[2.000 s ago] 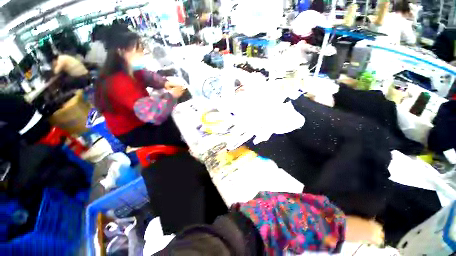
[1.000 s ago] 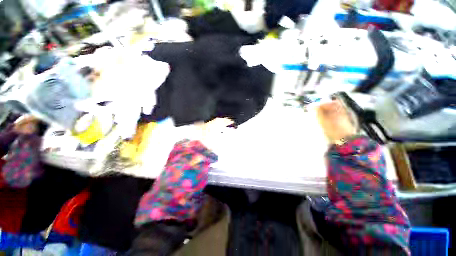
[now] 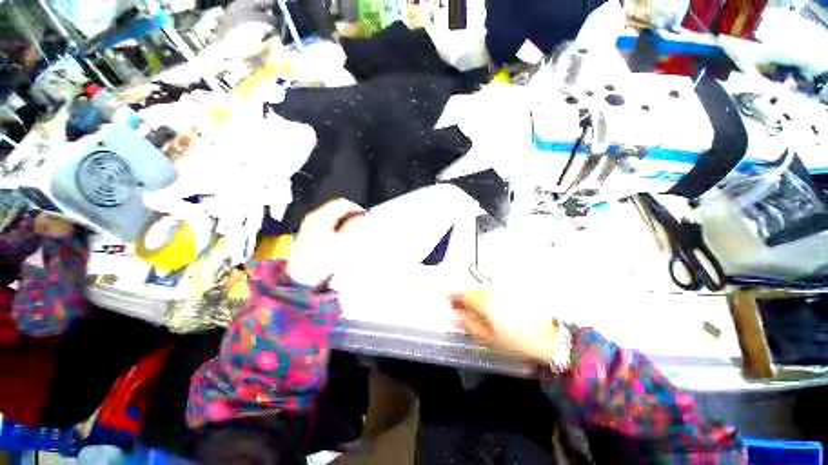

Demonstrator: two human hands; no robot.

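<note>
A flat white piece (image 3: pixel 404 227) stands out against the lower edge of the black garment panel (image 3: pixel 368 127); a small dark patch shows at its right part. My left hand (image 3: pixel 320 241) is at its left edge, with the thumb over it, and holds it. My right hand (image 3: pixel 508 327) is low, right of the white piece, near the table's front edge; it is blurred, and glare hides whether it touches cloth. The white sewing machine (image 3: pixel 626 118) with a blue stripe stands right of the panel.
Black-handled scissors (image 3: pixel 685 250) lie right of the needle area, beside a clear plastic bag (image 3: pixel 772 209). A tan-edged tray (image 3: pixel 752 336) is far right. At left are white scraps (image 3: pixel 263 150), a yellow tape roll (image 3: pixel 168 243), a grey fan-like housing (image 3: pixel 107 177) and another person's hand (image 3: pixel 54 227).
My right hand has moved left and down from beside the scissors. My left hand has moved left from the panel's lower edge. The white piece now shows over that edge.
</note>
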